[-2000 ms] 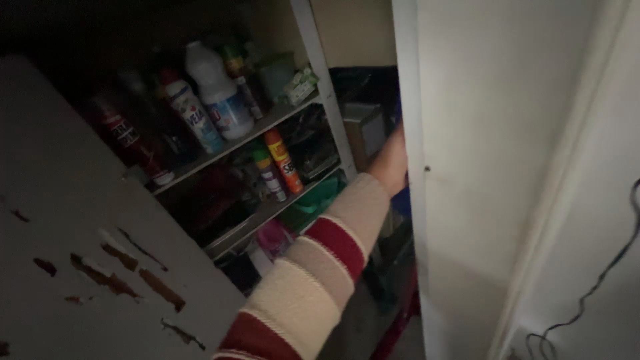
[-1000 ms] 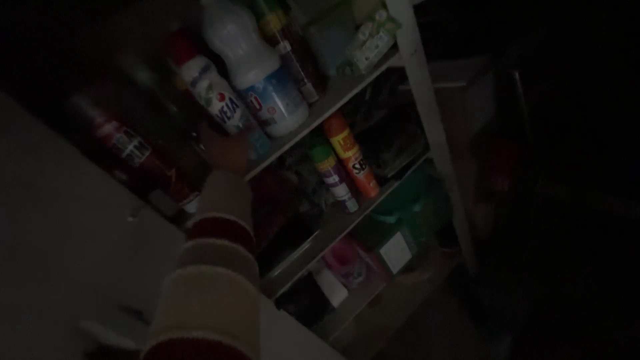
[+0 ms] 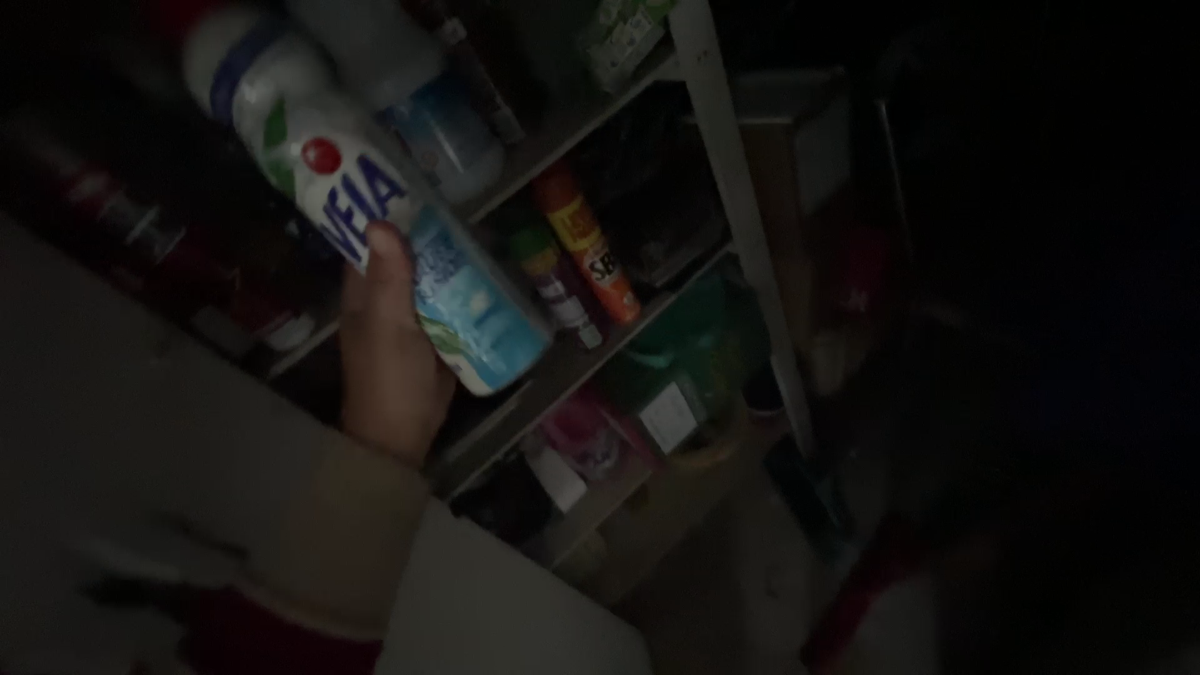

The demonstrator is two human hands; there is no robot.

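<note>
My left hand (image 3: 389,366) grips a white and blue Veja spray can (image 3: 412,206) with a red cap. It holds the can from its left side, thumb across the front; the fingers behind are hidden. The can is tilted and held up in front of the cupboard shelves. Behind it, a white plastic bottle with a blue label (image 3: 445,131) stands on the upper shelf. On the shelf below are an orange SBP spray can (image 3: 595,253) and a purple can with a green cap (image 3: 558,286). My right hand is not in view.
Dark red containers (image 3: 159,225) stand at left beside a pale cupboard door (image 3: 169,403). A shelf upright (image 3: 741,187) runs down the middle. Lower down are a green plastic item (image 3: 675,328) and a pink package (image 3: 586,431). A box (image 3: 778,159) stands right of the shelves. The scene is very dark.
My left hand has left the door at right, reached to the upper shelf, and now holds the Veja can, which stood there earlier. The view has shifted and darkened.
</note>
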